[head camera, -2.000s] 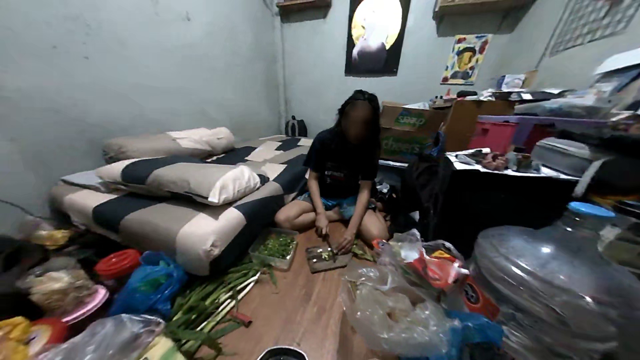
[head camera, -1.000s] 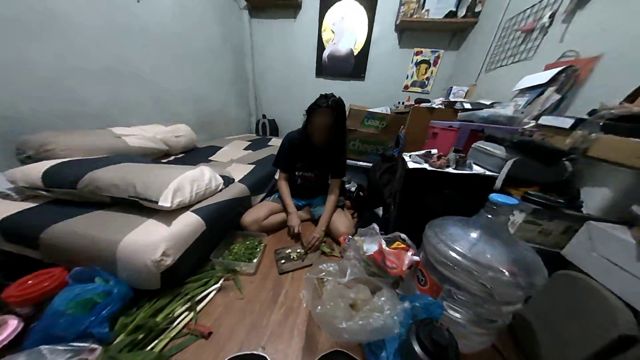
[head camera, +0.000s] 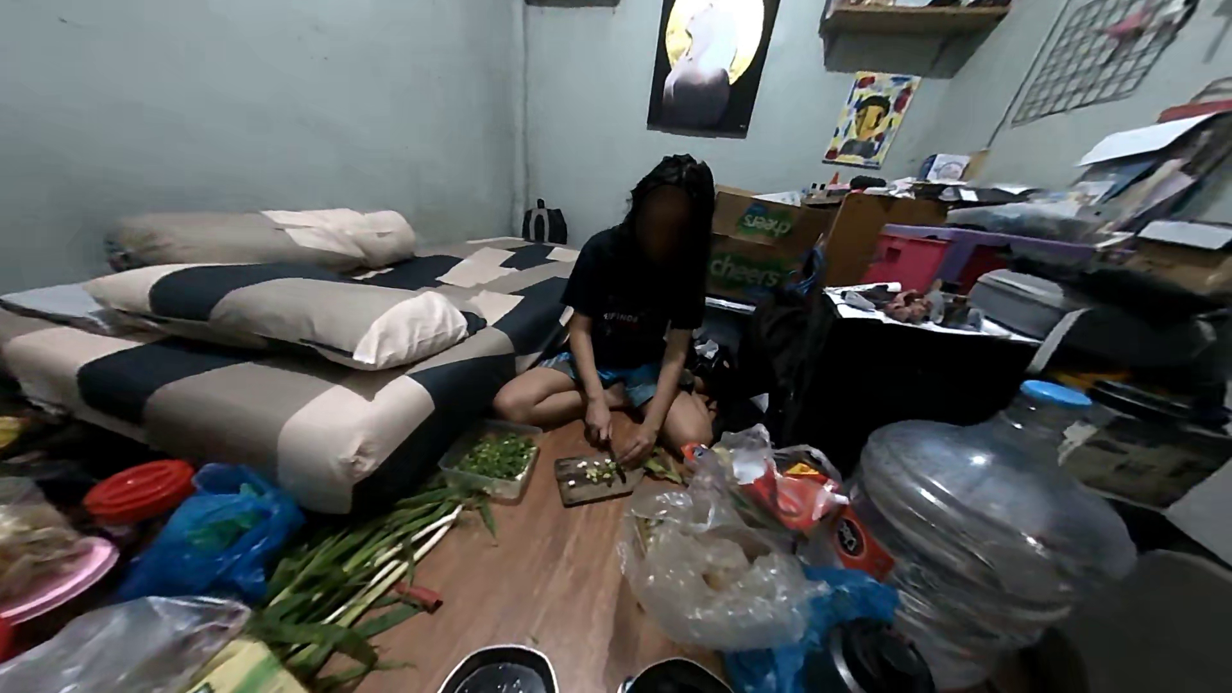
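Note:
Neither my left hand nor my right hand shows in the head view. Across the wooden floor a person (head camera: 635, 298) sits cross-legged, holding a knife (head camera: 616, 462) over a small cutting board (head camera: 582, 491). Chopped pale pieces (head camera: 599, 472) lie on the board. Beside it stands a clear plastic container (head camera: 525, 486) with chopped greens (head camera: 496, 455). A bunch of leafy green stalks (head camera: 366, 568) lies on the floor at left of centre. Two dark round-edged objects, one of them a dark pan or bowl (head camera: 500, 672), are cut off by the bottom edge.
A mattress with pillows (head camera: 279, 308) borders the left side. Blue plastic bag (head camera: 217, 539) and red-lidded container (head camera: 140, 491) stand at left. Clear plastic bags (head camera: 722, 568) and a large water jug (head camera: 982, 520) are at right, before a cluttered table (head camera: 924, 308) and cardboard boxes (head camera: 760, 241).
The view has swung right since the earliest frame. The two dark objects at the bottom edge show more than one second ago. The seated person stays bent over the board.

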